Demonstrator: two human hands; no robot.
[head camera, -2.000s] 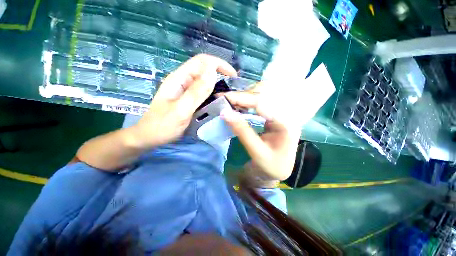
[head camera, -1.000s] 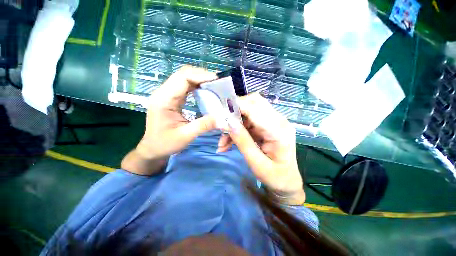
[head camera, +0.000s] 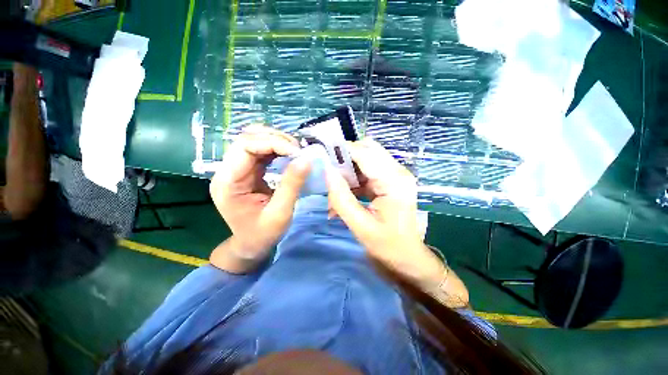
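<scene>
A small boxy device housing, silver-white with a black end and a small dark slot, is held above the near edge of the clear blister tray. My right hand grips its right side with thumb and fingers. My left hand pinches a thin pale film or cloth at the face of the housing. The pale piece looks partly lifted; where it meets the housing is blurred. The fingertips behind the housing are hidden.
White sheets and a crumpled white heap lie right on the green bench. A blue printed packet is at the top right. A white strip lies left, near another person's arm. A black stool stands below right.
The view has swung right and then left, showing the neighbouring person's arm. The housing has turned upright in my hands, and the pale piece has moved up between my left thumb and fingers.
</scene>
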